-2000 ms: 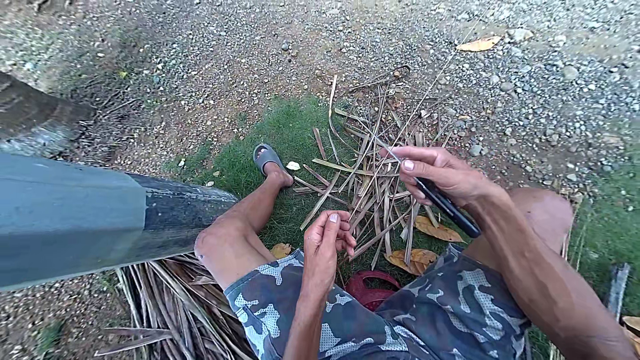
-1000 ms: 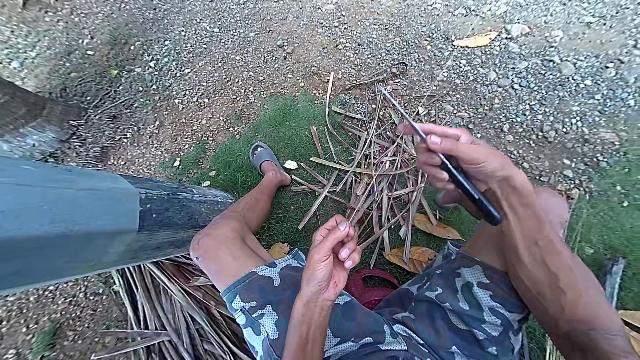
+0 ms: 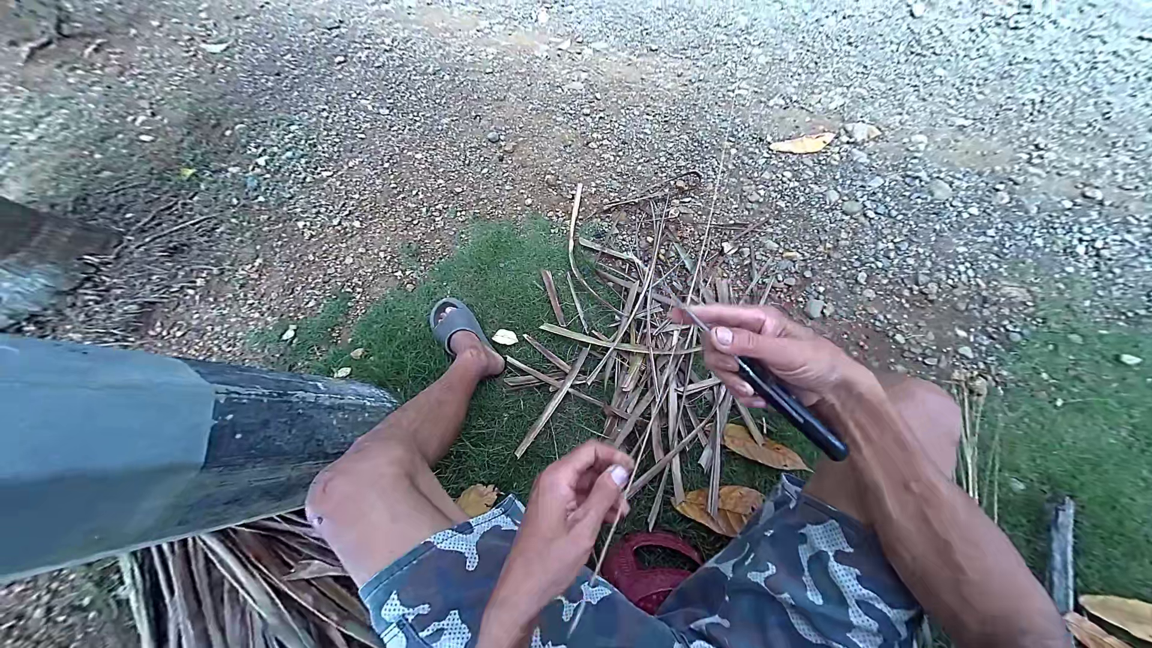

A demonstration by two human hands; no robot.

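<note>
My left hand (image 3: 576,504) pinches a thin leaf rib (image 3: 616,517) between thumb and fingers, low in the middle of the head view. My right hand (image 3: 774,351) is above and to its right, closed around a knife with a black handle (image 3: 792,409). The knife's thin blade points up and left past my fingertips. The thin rib seems to run up between my hands toward the gravel. Beneath and beyond both hands lies a loose heap of dry leaf strips (image 3: 648,360) on the grass.
A grey post (image 3: 99,450) crosses the left side. Long dry leaves (image 3: 243,585) lie below it. A red plastic object (image 3: 650,567) is between my legs. A sandalled foot (image 3: 463,333) rests on the grass. Brown leaves (image 3: 751,447) and a piece of wood (image 3: 1062,553) are at the right.
The knife was raised with its blade exposed one second ago; now my right hand is lower and its fingers are around the base of the blade. My left hand stays near the same place.
</note>
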